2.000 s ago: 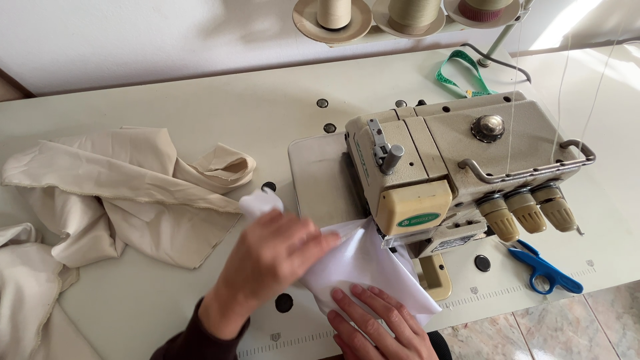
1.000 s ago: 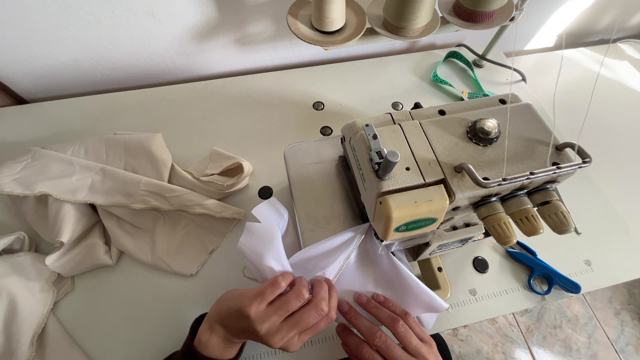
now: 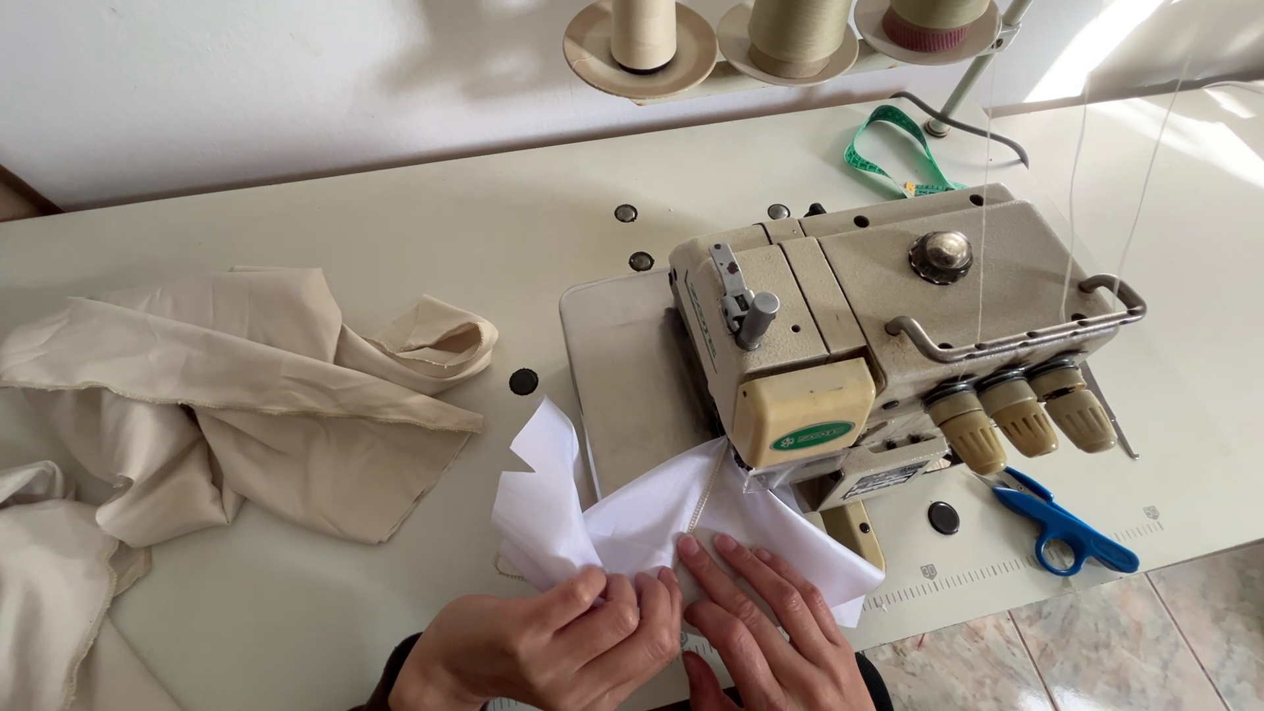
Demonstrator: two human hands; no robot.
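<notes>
White fabric (image 3: 642,513) lies in front of an overlock sewing machine (image 3: 889,286), its far edge at the presser area under the cream cover. A stitched seam runs down the cloth toward my fingers. My left hand (image 3: 573,632) pinches the near edge of the fabric, fingers curled. Just beside it, my right hand (image 3: 770,622) rests flat on the cloth with its fingers extended and slightly apart. The left part of the fabric stands up in a notched fold.
Beige fabric pieces (image 3: 257,395) lie on the left of the table (image 3: 395,207). Blue thread snips (image 3: 1066,528) lie at the right front edge. A green tape measure (image 3: 889,148) is behind the machine, below thread cones (image 3: 644,35) on a stand.
My left hand has moved toward me from over the fabric near the machine and now pinches the near edge. The fabric's left part, earlier largely behind that hand, now shows.
</notes>
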